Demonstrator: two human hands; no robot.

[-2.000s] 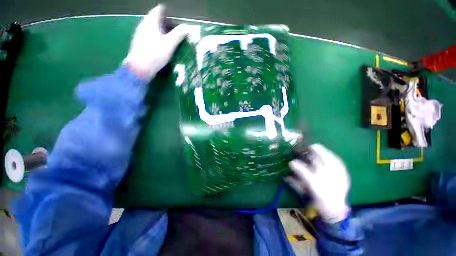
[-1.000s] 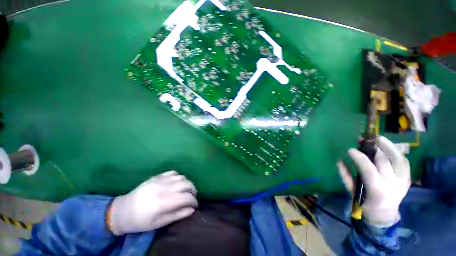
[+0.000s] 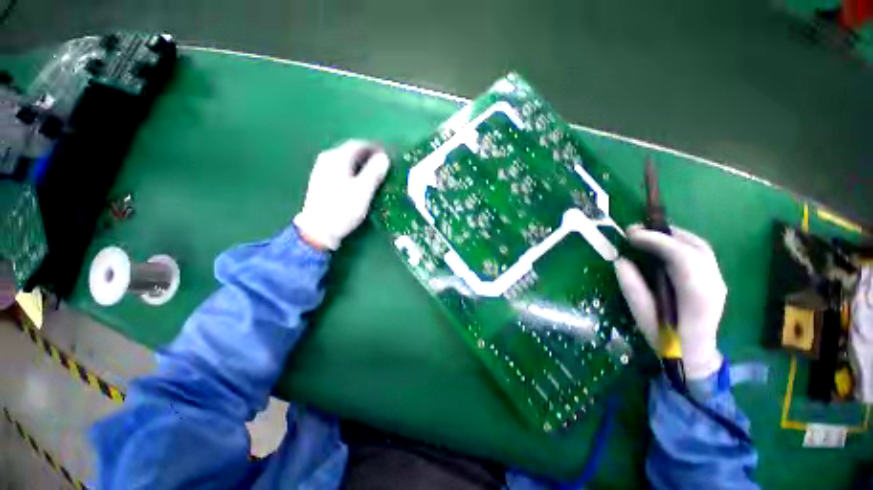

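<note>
The large green circuit board (image 3: 536,239) lies turned at an angle on the green mat, its side with thick white tracks up. My left hand (image 3: 343,191), in a white glove, is loosely curled beside the board's left corner; I see nothing in it. My right hand (image 3: 678,292), also white-gloved, holds the soldering iron (image 3: 667,316) by its black grip with the yellow band. The iron's brownish tip points away from me, beside the board's right edge. My right fingers are at that edge; whether they touch it is unclear.
The solder wire reel (image 3: 145,277) stands at the left, with small brass-coloured parts (image 3: 122,207) behind it. A black board rack (image 3: 91,163) with small boards is at the far left. The iron stand (image 3: 799,325) and white tissue (image 3: 863,321) are at the right. The darker belt (image 3: 574,57) runs behind.
My left hand has moved from near my lap up to the board's left corner. My right hand has brought the iron from the stand to the board's right edge. The view has shifted left.
</note>
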